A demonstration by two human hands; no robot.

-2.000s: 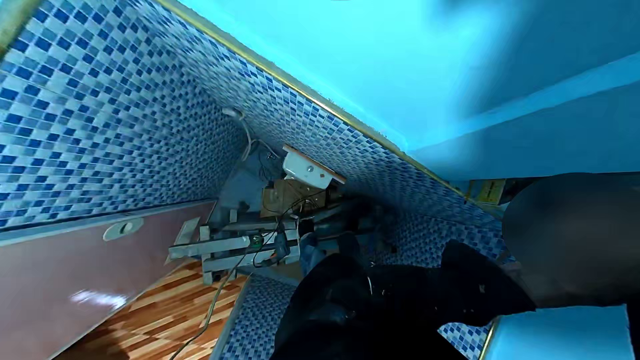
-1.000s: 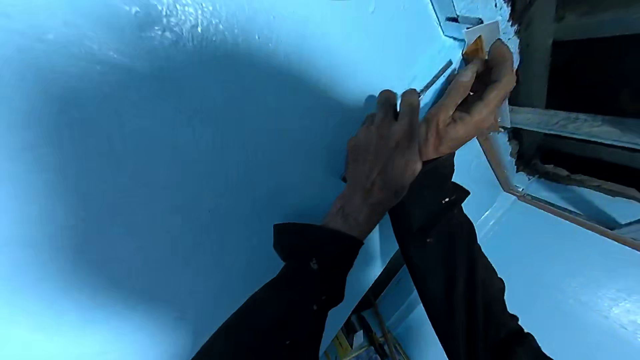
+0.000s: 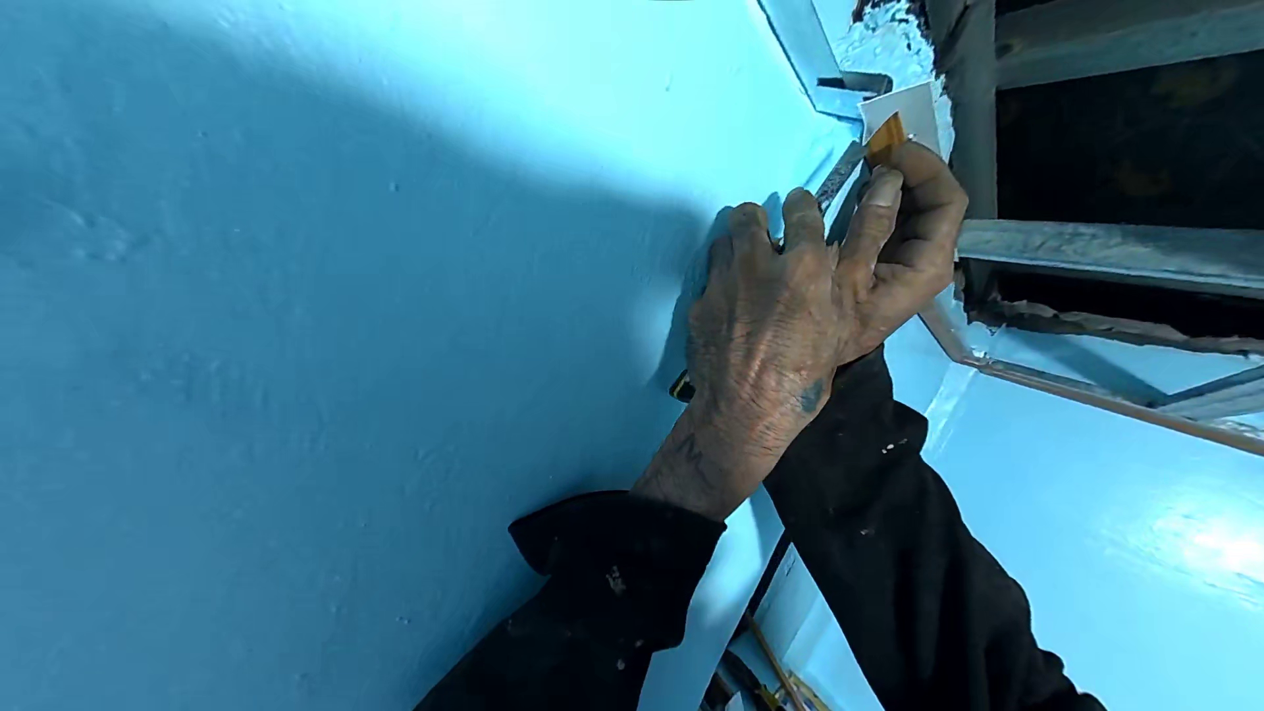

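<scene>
My left hand is against the light-blue wall, back of the hand to the view, fingers bent around a slim tool mostly hidden beneath it. The tool's black and yellow end shows at the palm's lower side, and a narrow metal strip shows beyond the fingertips; whether they are one piece is unclear. Just right of it, touching or nearly so, my right hand pinches a small orange-brown piece between thumb and fingers. A white card-like piece lies directly behind that.
A pale metal channel runs down to the corner near my fingertips. At right, metal ceiling framing crosses dark openings, with a rough, broken edge beside it. A brown trim strip borders another blue wall. Slim items stand low down.
The view has swung from the tiled area below up to the blue wall and ceiling edge. Both hands were at this corner one second ago, the right one with the orange-brown piece.
</scene>
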